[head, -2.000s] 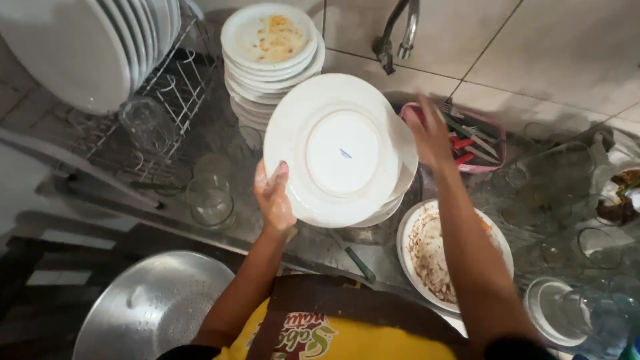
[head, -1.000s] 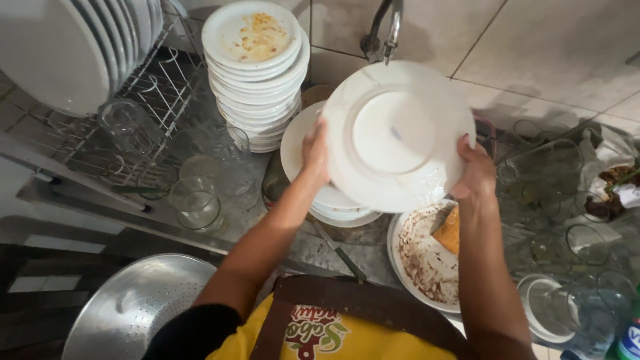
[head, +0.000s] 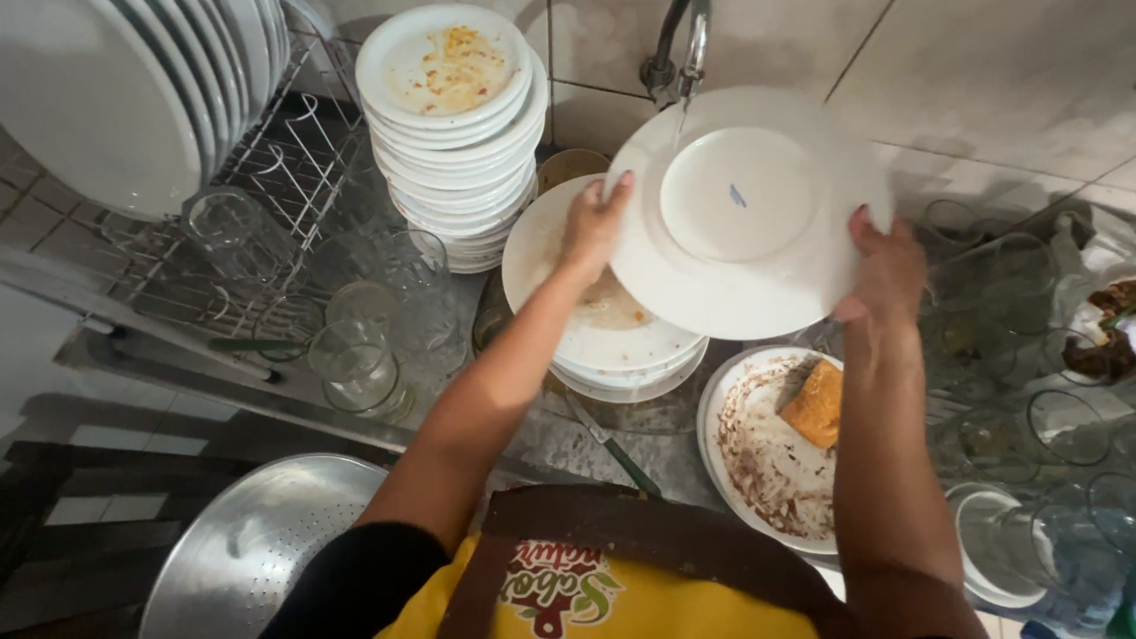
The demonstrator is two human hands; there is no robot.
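A white plate (head: 737, 275), its underside facing me, is held tilted below the metal faucet (head: 695, 53), with a thin stream of water at its upper edge. My left hand (head: 596, 226) grips its left rim and my right hand (head: 883, 266), somewhat blurred, grips the right rim. Beneath it, wet plates with food bits lie stacked in the sink (head: 603, 311). A soiled plate (head: 737, 453) with an orange sponge (head: 814, 406) on it sits by my right forearm. A green-handled knife (head: 626, 457) lies at the sink's front edge.
A tall stack of small plates (head: 453, 133) stands behind left. Further left are a wire dish rack (head: 302, 160) with upright plates and several glasses (head: 355, 368). A perforated metal colander (head: 275, 541) is at lower left. More glasses (head: 994, 435) crowd the right side.
Between the earlier frames, my right hand came onto the plate's right rim and the plate moved right, uncovering plates below. Both hands still hold it. The orange sponge on the soiled plate shows more fully.
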